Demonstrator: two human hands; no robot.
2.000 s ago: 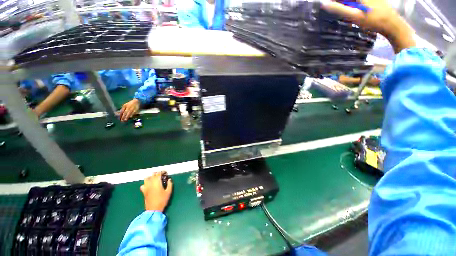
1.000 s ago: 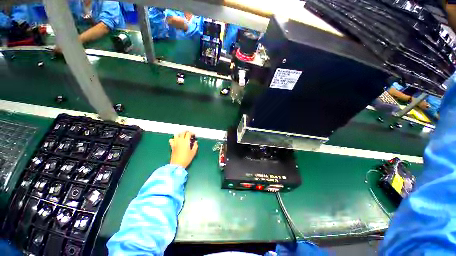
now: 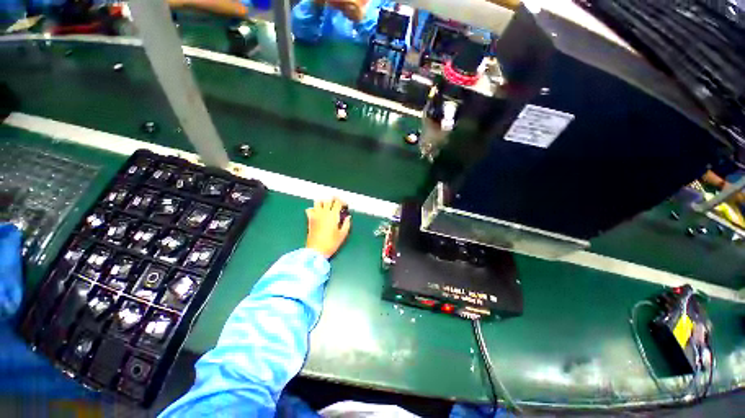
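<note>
My left hand (image 3: 328,227) rests on the green mat left of the test box, with its fingers closed around a small black module (image 3: 344,215), mostly hidden by the fingers. The black test box (image 3: 454,273) sits on the mat right of the hand, its red-lit front edge facing me. The left-hand blister tray (image 3: 139,261) lies left of my arm, with modules in most pockets. My right hand is out of the picture.
A large black panel (image 3: 572,155) overhangs the test box, with a clear guard (image 3: 498,232) below it. Stacked black trays (image 3: 686,57) are at upper right. A small black unit with a yellow label (image 3: 683,331) and wires lies right. Other people's sleeves show behind.
The view has turned down and left, bringing more of the left tray in. My right hand, raised at the stacked trays two seconds ago, has left the picture. My left hand still holds the module.
</note>
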